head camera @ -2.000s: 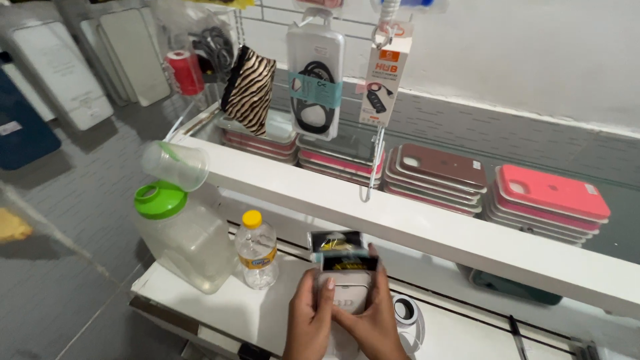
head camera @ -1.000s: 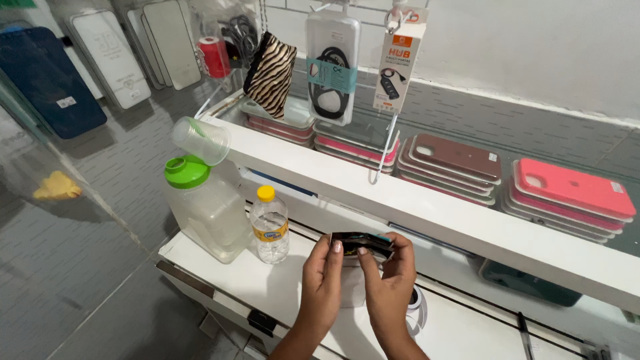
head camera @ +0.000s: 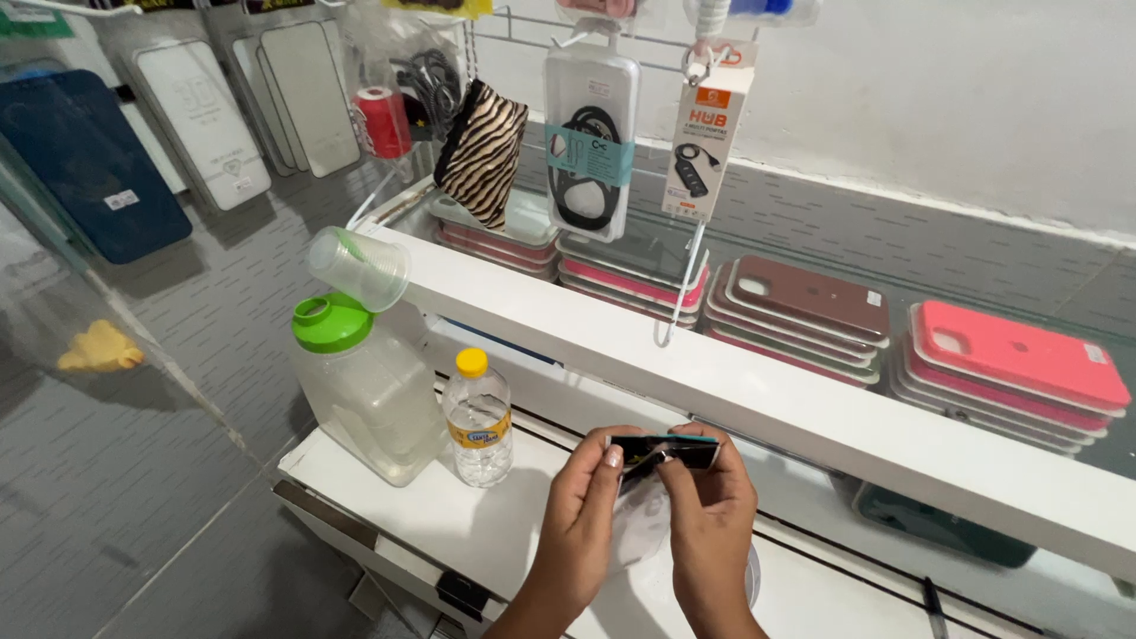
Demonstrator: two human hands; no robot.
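Observation:
A clear plastic packet with a black header [head camera: 688, 451] is held between both hands over the white counter. My left hand [head camera: 581, 515] pinches its left end, thumb on the near face. At the right end, my right hand [head camera: 714, 515] grips it with the thumb pressed near the middle of the header. The header looks bent there, and the clear part [head camera: 641, 524] hangs below between the palms. What the packet contains cannot be made out. Behind my right wrist, a round white item [head camera: 753, 575] is mostly hidden.
Left of my hands stand a small water bottle [head camera: 479, 426] and a green-lidded jug [head camera: 368, 399], with stacked plastic cups [head camera: 359, 266] above. A white shelf edge [head camera: 621, 328] crosses ahead, phone cases [head camera: 808, 297] behind it. A metal hook [head camera: 682, 293] juts down over the edge.
Two seconds ago the packet's face and black header were turned up toward me; now the header is tilted and bent between my thumbs. The round item is more hidden by my right arm.

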